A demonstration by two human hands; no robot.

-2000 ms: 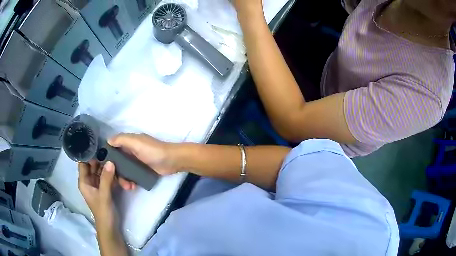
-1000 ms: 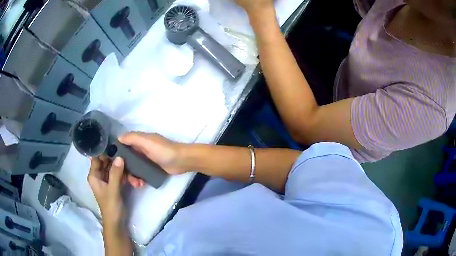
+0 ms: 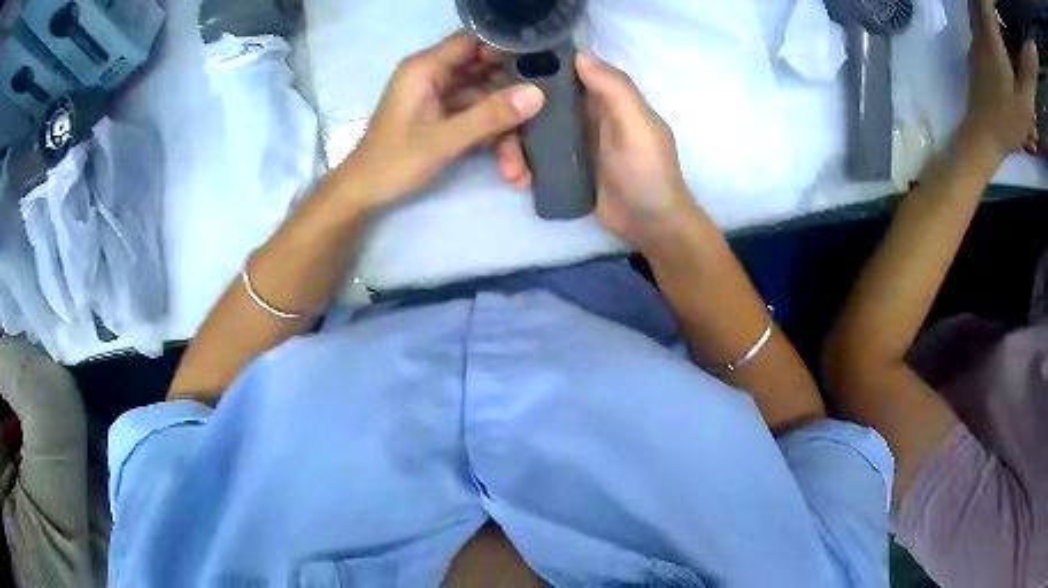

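Note:
A dark grey handheld fan point(image 3: 560, 149) is held upright at the top middle, its round head cut by the top edge and a dark oval button below the head. My left hand point(image 3: 437, 121) holds it from the left, thumb on the handle near the button and fingers partly hidden behind it. My right hand point(image 3: 636, 149) wraps the right side of the handle. The handle's lower end shows below my fingers, over the white table cover point(image 3: 460, 236).
Another grey fan point(image 3: 870, 109) lies at the upper right. White sleeves point(image 3: 259, 138) with grey fan ends lie at the left. Blue-grey boxes point(image 3: 86, 40) stand at the upper left. A person's forearm point(image 3: 919, 230) reaches in at right; another's sleeve point(image 3: 46, 459) shows at lower left.
The view has swung to the left and straightened, so the held fan now appears at the top middle. Both hands still hold it. Bagged fans at the left have come into view.

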